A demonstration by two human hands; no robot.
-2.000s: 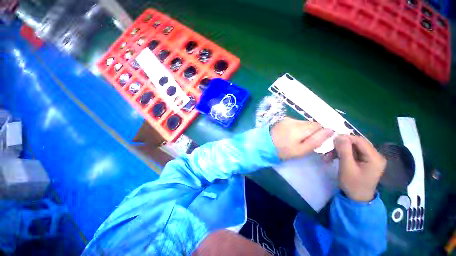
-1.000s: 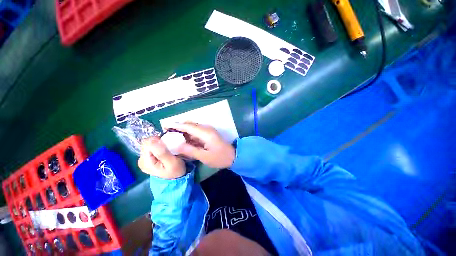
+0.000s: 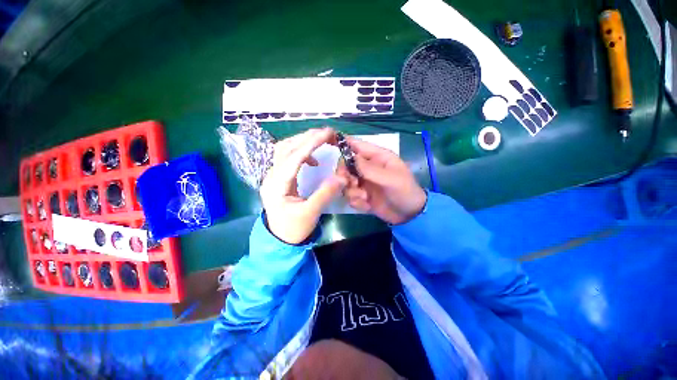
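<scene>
A dark round watch case (image 3: 347,154), seen nearly edge-on, is held upright above the white work pad (image 3: 382,142). My left hand (image 3: 298,185) is on its left side, thumb and fingers curved, with the fingertips at its top edge. My right hand (image 3: 386,180) grips it from the right between thumb and fingers. The pad is partly covered by both hands. The face of the case cannot be made out.
Left: red parts tray (image 3: 173,260) with a punched strip, blue bin (image 3: 152,200) of pale loops, crinkled plastic bag (image 3: 246,152). Behind: sticker sheet (image 3: 289,96), black mesh dish (image 3: 441,78). Right: second sticker strip (image 3: 475,56), white disc (image 3: 495,108), tape roll (image 3: 489,138), blue stick (image 3: 430,161), orange screwdriver (image 3: 617,63).
The view has shifted, so the bench items appear elsewhere in the frame. The white round piece seen at my hands a second ago no longer shows there; the dark case is now edge-on between them.
</scene>
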